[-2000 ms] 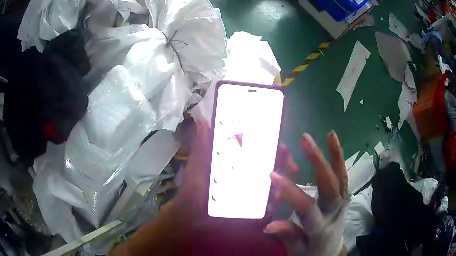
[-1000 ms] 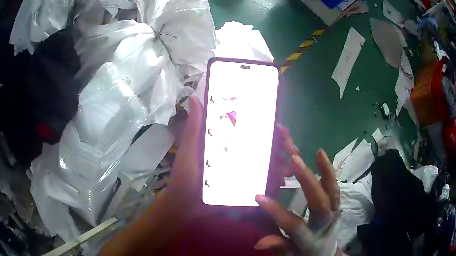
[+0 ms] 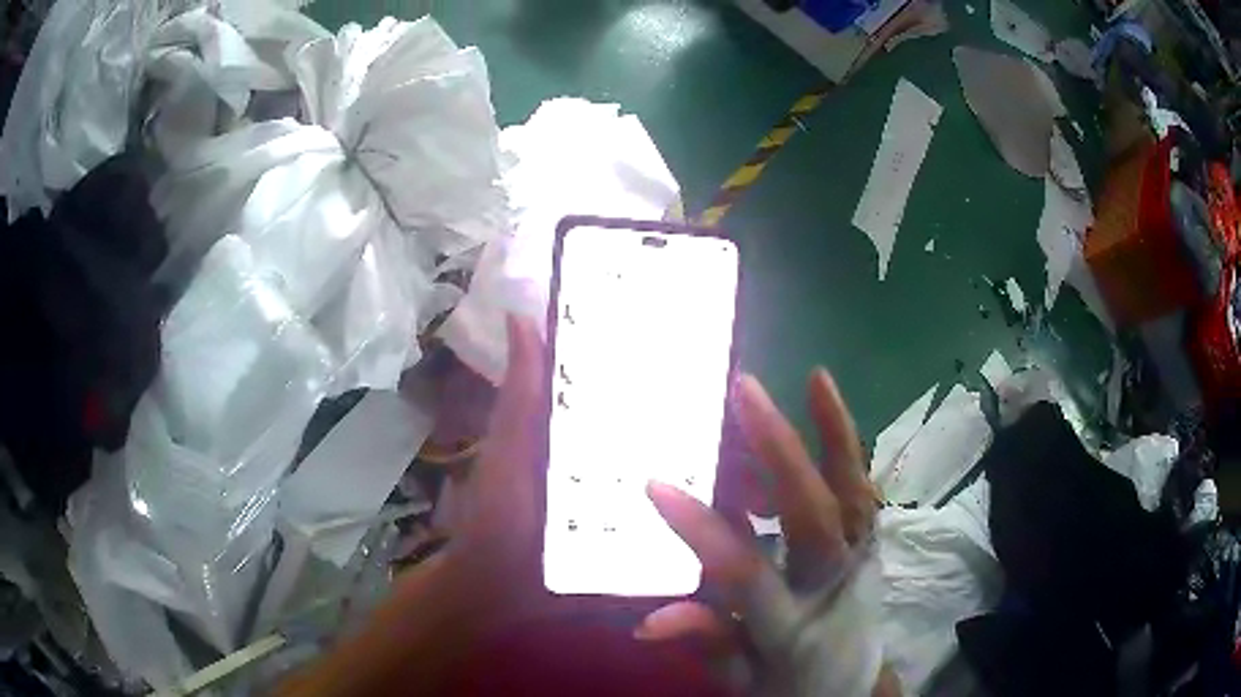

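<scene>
A smartphone [image 3: 637, 409] with a glaring white screen is upright in the middle of the view. Faint small marks show on the screen, too bright to read. My left hand [image 3: 476, 545] is blurred and holds the phone, its thumb along the left edge; its other fingers are mostly hidden behind the phone. My right hand [image 3: 789, 545] is at the phone's lower right with a whitish wrap on it. One fingertip lies over the lower part of the screen and the other fingers are spread and raised.
Big white plastic bags [image 3: 259, 286] are heaped on the left beside a dark cloth pile [image 3: 82, 313]. Pale scraps [image 3: 898, 170] lie on the green floor [image 3: 817, 300] with yellow-black tape [image 3: 769, 157]. An orange-red crate [image 3: 1143, 238] and black cloth [image 3: 1068, 517] are on the right.
The screen content has changed. My right fingertip has moved from the screen's lower right edge inward over the screen. The floor and bags have shifted left in view.
</scene>
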